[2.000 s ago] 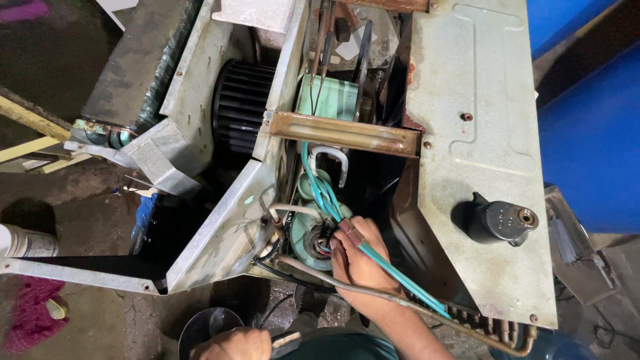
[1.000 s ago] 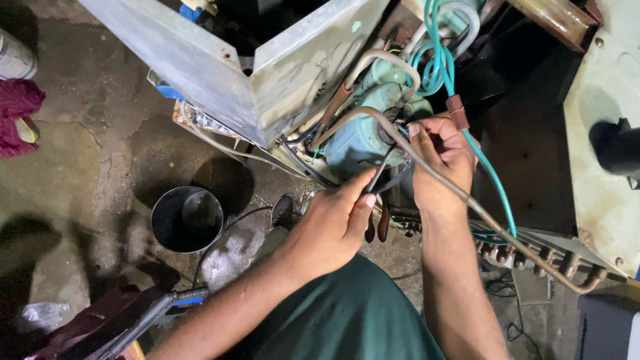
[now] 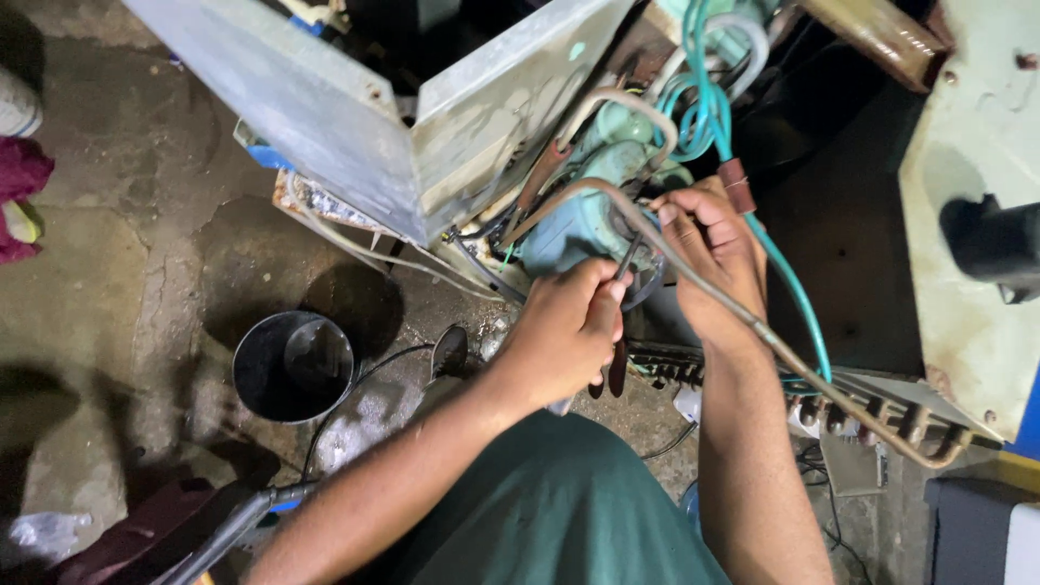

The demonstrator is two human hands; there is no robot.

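My left hand (image 3: 569, 329) is closed around a slim metal tool (image 3: 628, 256), perhaps a screwdriver, whose shaft points up at the terminal end of a blue-green compressor (image 3: 569, 231). Beside that end, my right hand (image 3: 715, 244) pinches something small, likely a wire, between thumb and fingers; the fingertips partly hide it. A bent copper pipe (image 3: 715, 301) passes over the compressor and in front of my right hand. Teal cable (image 3: 700, 114) hangs in loops above this hand, bound by a reddish-brown sleeve (image 3: 737, 185) near its knuckles. Reddish tool handles (image 3: 617, 370) show below my left hand.
Folded sheet-metal panels (image 3: 487, 122) stand at upper left of the compressor. Condenser tube bends (image 3: 877, 414) line the lower right, below a pale metal cover (image 3: 975, 162) with a black part on it. A black bucket (image 3: 294, 367) and a cable (image 3: 366, 374) are on the wet floor.
The view has shifted down and closer since two seconds ago. My left hand, then low by the floor, has come up to the compressor's end. My right hand has let go of the teal cable bundle.
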